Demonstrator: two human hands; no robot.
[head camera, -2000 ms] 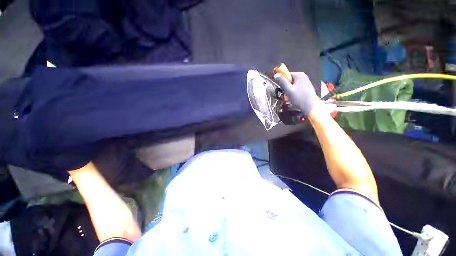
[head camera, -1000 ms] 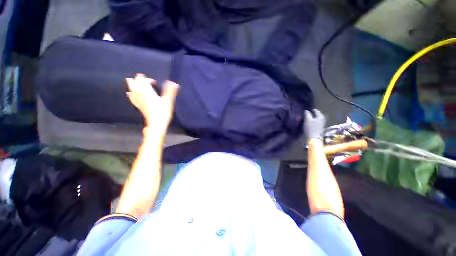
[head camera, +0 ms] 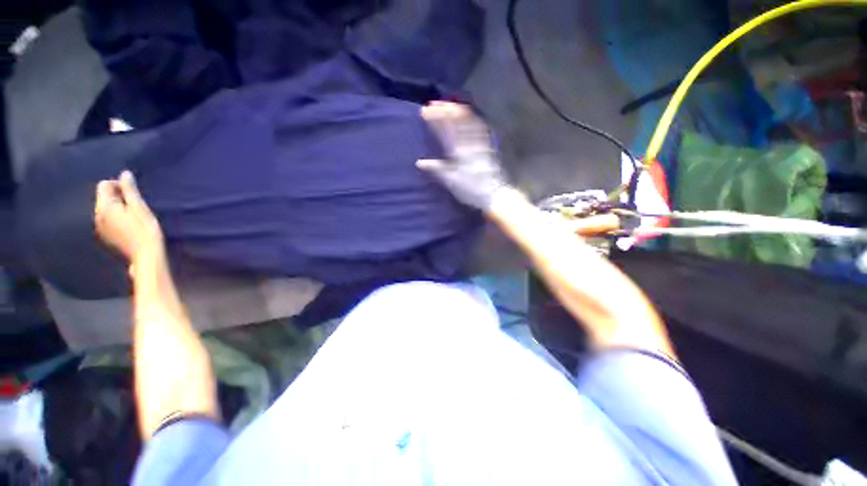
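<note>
A dark navy garment (head camera: 314, 180) lies over the padded sleeve board (head camera: 62, 209), whose dark rounded end shows at the left. My bare left hand (head camera: 128, 223) is at the garment's left edge with its fingers bent; whether it grips the cloth cannot be told. My grey-gloved right hand (head camera: 464, 161) rests on the garment's right part, thumb and fingers apart, slightly blurred. The steam iron (head camera: 589, 216) is parked right of the board, its orange-brown handle showing beside my right forearm, which partly hides it.
Loose navy cloth (head camera: 276, 38) lies behind the board. A red and white piece (head camera: 646, 199), a yellow hose (head camera: 699, 76), a whitish hose (head camera: 751, 224) and a black cord (head camera: 561, 109) are by the iron. Green cloth (head camera: 751, 190) is at right, a dark pile (head camera: 95, 408) lower left.
The iron, in my right hand two seconds ago, is parked at the right. Since one second ago the garment extends further left over the board, and both hands have moved left.
</note>
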